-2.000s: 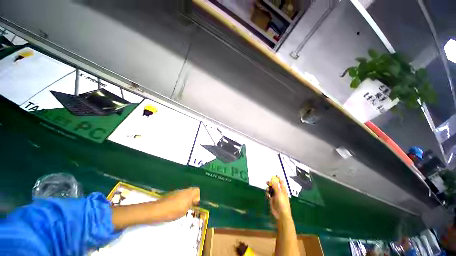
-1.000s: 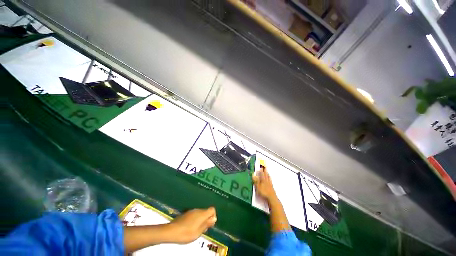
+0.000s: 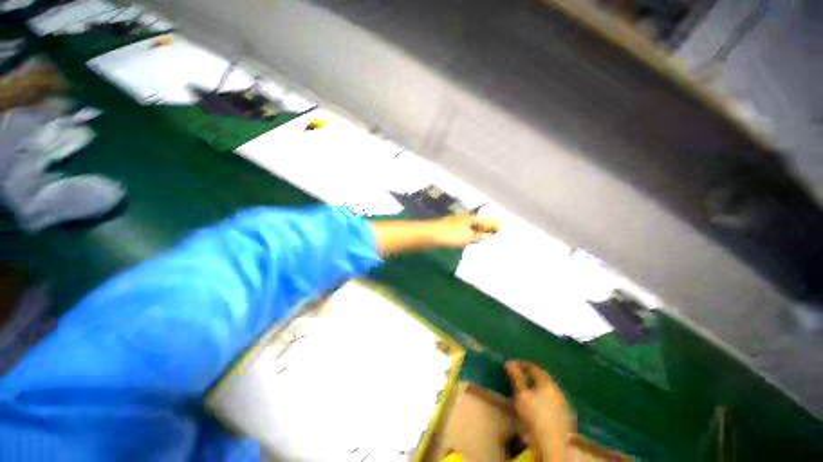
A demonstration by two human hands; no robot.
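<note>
The frame is blurred. My left hand (image 3: 456, 231) reaches over a printed lid to the upper left corner of a white panel (image 3: 532, 277). A yellowish accessory (image 3: 487, 226) shows at its fingertips; whether it is gripped is unclear. My right hand (image 3: 543, 406) is over the brown carton (image 3: 474, 422), fingers bent, with a dark spot between them; I cannot tell if it holds anything. Yellow pieces show in the carton at the bottom edge. The white parts tray (image 3: 347, 388) with a yellow rim holds small dark parts, partly behind my left sleeve.
Other white panels (image 3: 336, 162) lie in a row along the green bench (image 3: 244, 198), some with a yellow-black accessory (image 3: 315, 124). Printed lids lie between them. A grey metal panel runs behind. Pale crumpled pouches (image 3: 77, 198) and another person's hand (image 3: 27, 83) are at left.
My left hand has moved from over the tray up to the white panel. My right hand has left that panel and moved down to the carton. The view has shifted, showing the pouches at left.
</note>
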